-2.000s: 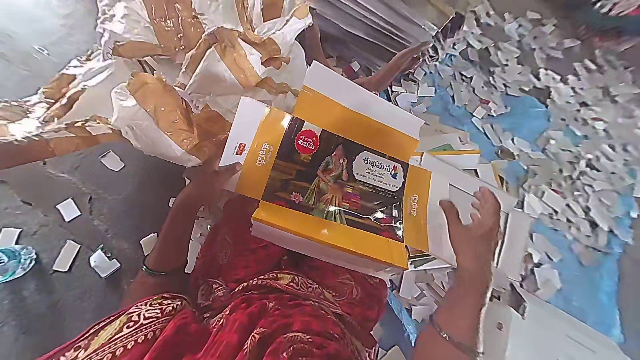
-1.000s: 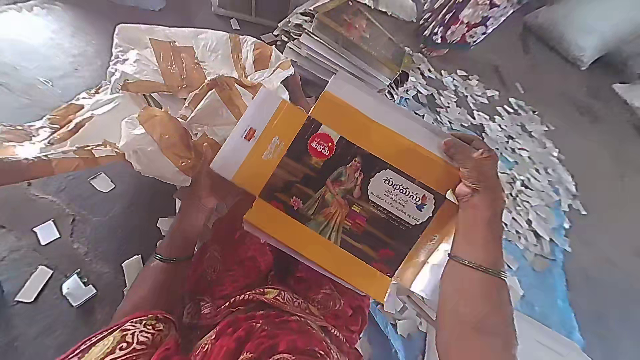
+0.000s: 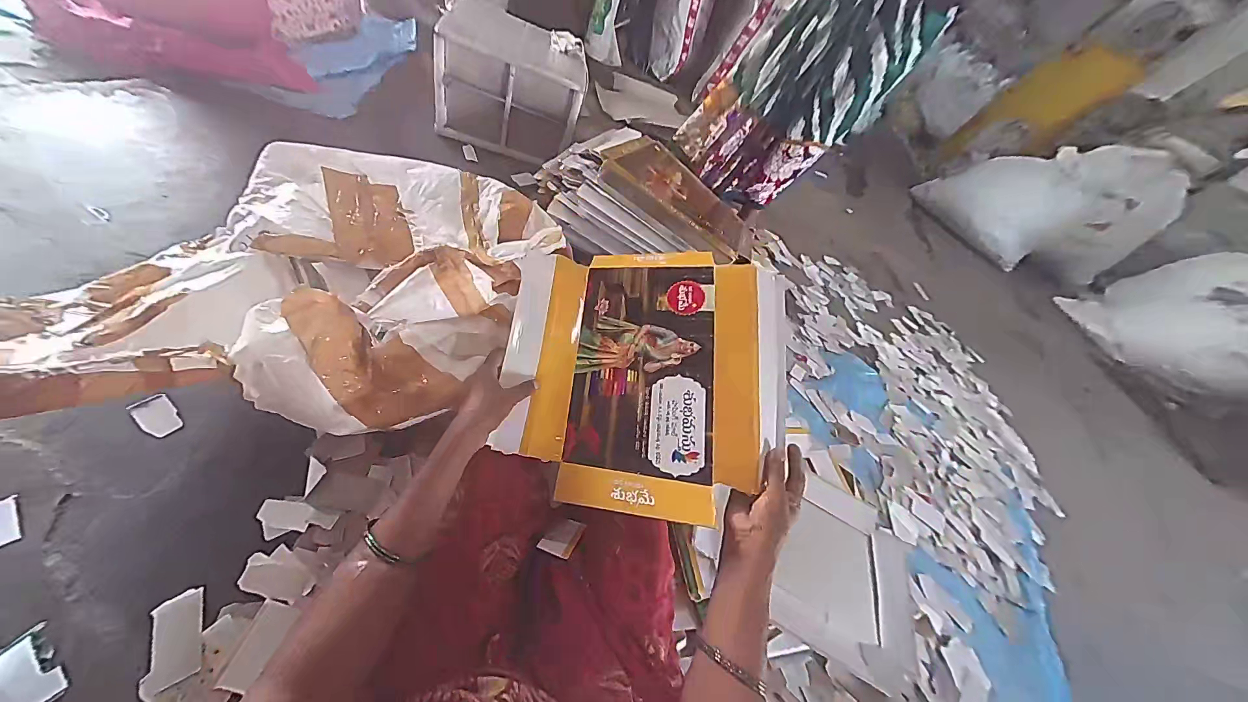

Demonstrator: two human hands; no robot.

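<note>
A printed cardboard box blank [image 3: 639, 375], yellow-edged with a dark picture panel and bearing writing, is held up above my lap. My left hand [image 3: 497, 395] grips its white left flap near the lower corner. At the lower right edge, my right hand [image 3: 765, 502] holds the yellow and white side flap. Below and right of it lie pale flattened box blanks [image 3: 829, 565], partly hidden by the box and my right arm. A stack of cardboard blanks [image 3: 624, 200] is just beyond the box.
White plastic sacking with brown tape [image 3: 390, 214] lies at the left. Cardboard scraps [image 3: 897, 390] are heaped on a blue sheet [image 3: 1014, 604] at the right. A white frame-like rack [image 3: 507, 88] stands farther off, with full white sacks [image 3: 1063, 200] at the far right.
The box blank has been turned, so its picture now lies sideways. My right hand has moved from its upper right corner, one second ago, to its lower right edge. The view takes in more floor.
</note>
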